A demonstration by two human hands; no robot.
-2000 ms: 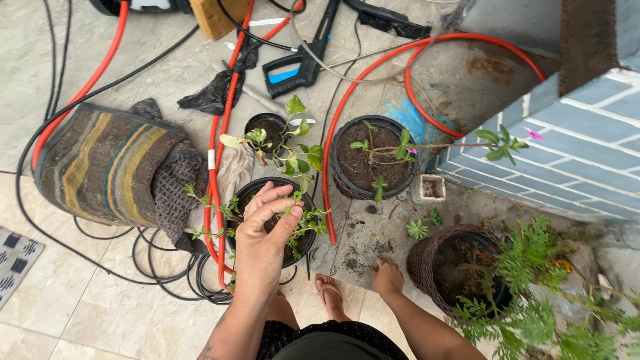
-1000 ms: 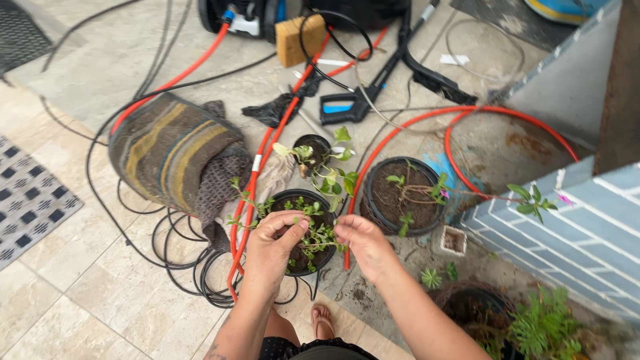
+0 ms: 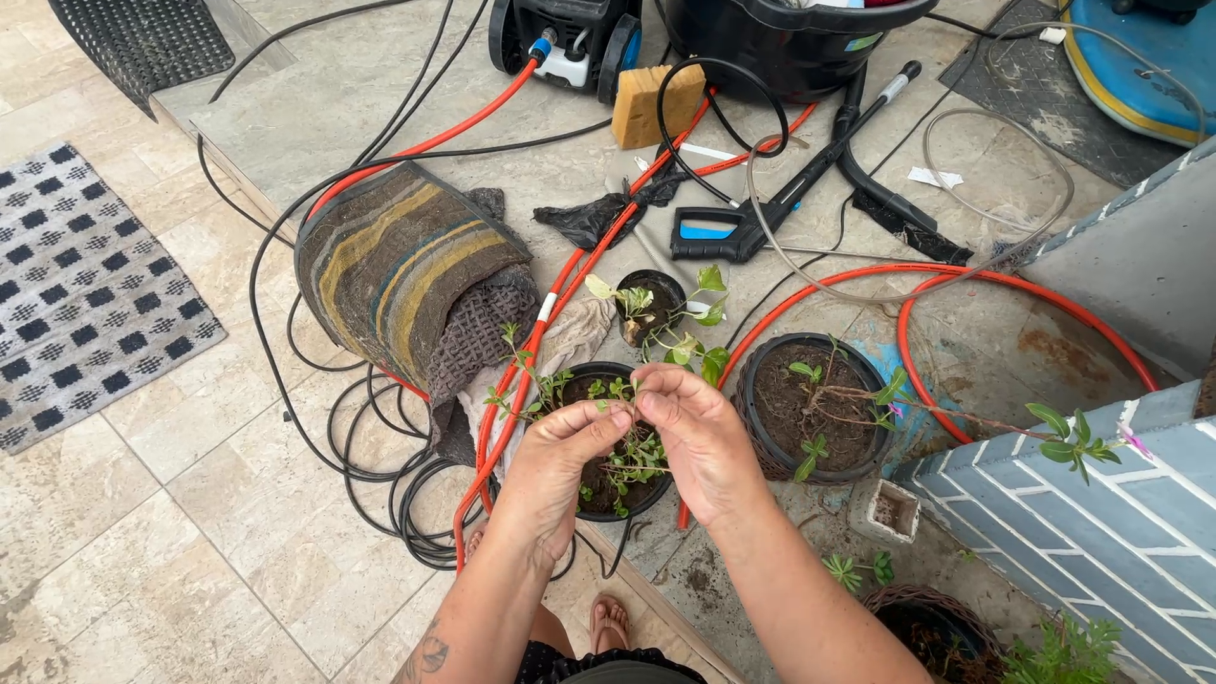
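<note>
My left hand and my right hand meet at the fingertips above a black pot of small-leaved green plants. Both pinch a thin plant stem, partly hidden by the fingers. Stems of the same plant trail over the pot's left rim. Just behind stands a small black pot with a variegated leafy plant. To the right, a round dark pot of soil holds a long, leaning stem with a pink flower at its tip.
Orange hose and coiled black cable lie left of the pots, beside a folded striped mat. Behind are a pressure washer, its spray gun, a yellow sponge and a black tub. A blue brick-patterned wall stands right.
My right hand, low by the wicker-covered pot two seconds ago, has come up to my left hand; their fingertips now meet over the plant pot. The view has shifted.
</note>
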